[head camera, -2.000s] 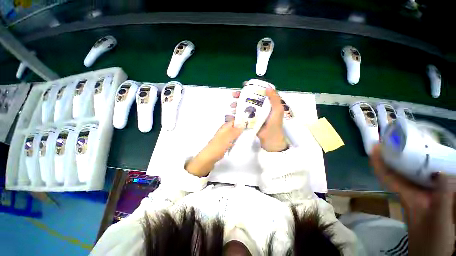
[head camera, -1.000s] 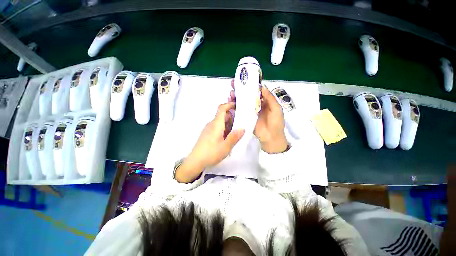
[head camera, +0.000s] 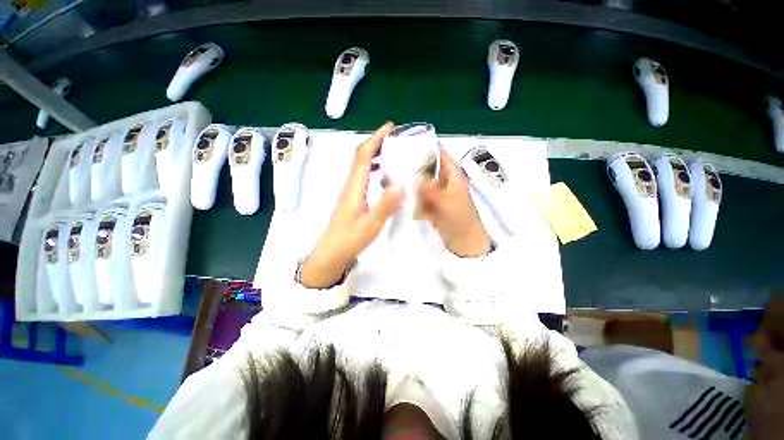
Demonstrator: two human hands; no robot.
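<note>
A white handset [head camera: 409,155] is held up between my two hands over the white work sheet [head camera: 344,266]; it is blurred, with its wide head away from me. My left hand [head camera: 357,210] grips its left side, fingers at the head. My right hand [head camera: 449,204] is at its right side, fingers blurred over the front. The handle is hard to make out against the sheet. A second handset [head camera: 488,172] lies on the sheet, right of my right hand, its gold-brown panel up.
A blister tray [head camera: 182,232] with handsets stands at left, with three handsets [head camera: 247,172] beside it. Three more [head camera: 675,202] lie at right, past a yellow note [head camera: 565,212]. A green conveyor belt [head camera: 413,77] carries spaced handsets. A person's grey-white striped clothing [head camera: 662,387] shows lower right.
The held handset has turned and tilted, and my fingers have shifted on it. The belt handsets have moved right. Another person's hands with a handset, seen earlier at right, have gone from there.
</note>
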